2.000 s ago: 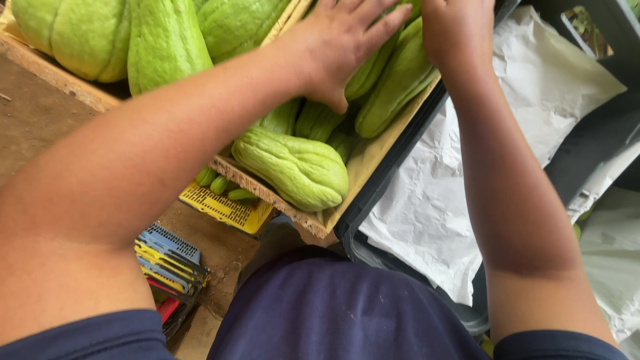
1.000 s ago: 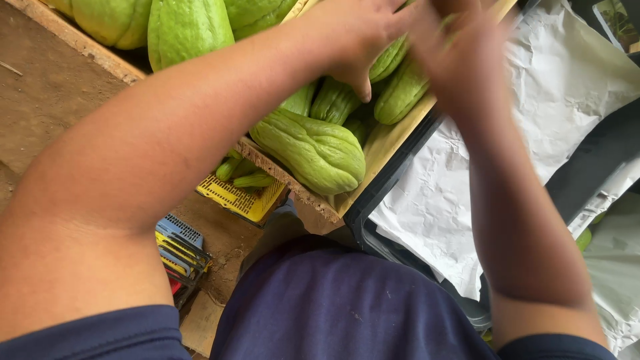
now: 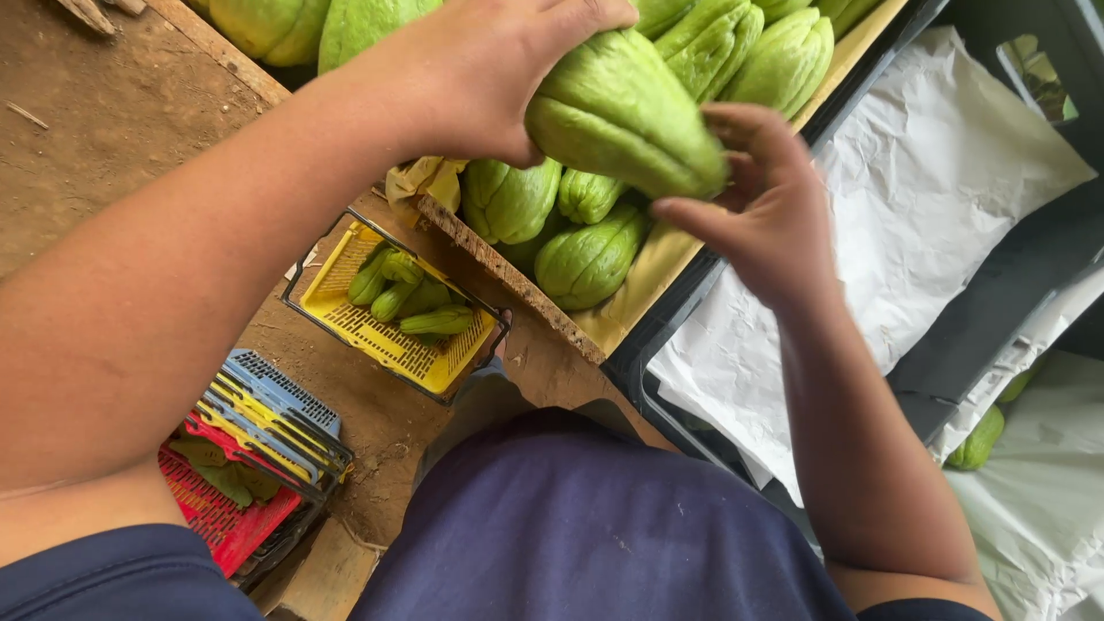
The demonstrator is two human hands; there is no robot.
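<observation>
A large green chayote (image 3: 625, 112) is held above the wooden crate (image 3: 517, 280). My left hand (image 3: 509, 73) grips its upper left end, the thumb beneath and the fingers over the top. My right hand (image 3: 759, 203) is at its lower right end, fingers curled and somewhat blurred; the fingertips seem to touch it. Below and behind lie more chayotes (image 3: 595, 254) in the crate, which has a brown paper lining (image 3: 651, 285). Right of the crate stands a dark plastic crate (image 3: 668, 323) lined with crumpled white paper (image 3: 906, 216).
On the dirt floor, a yellow basket (image 3: 414, 362) holds several small green vegetables. Lower left are stacked blue, yellow and red baskets (image 3: 276, 423), with leaves in the red one. At the far right, a green vegetable (image 3: 979, 440) lies beside pale sheeting (image 3: 1035, 500).
A large chayote is now held up between my hands, which were over the crate's far part before. The view has shifted, showing more of the yellow basket and the stacked baskets.
</observation>
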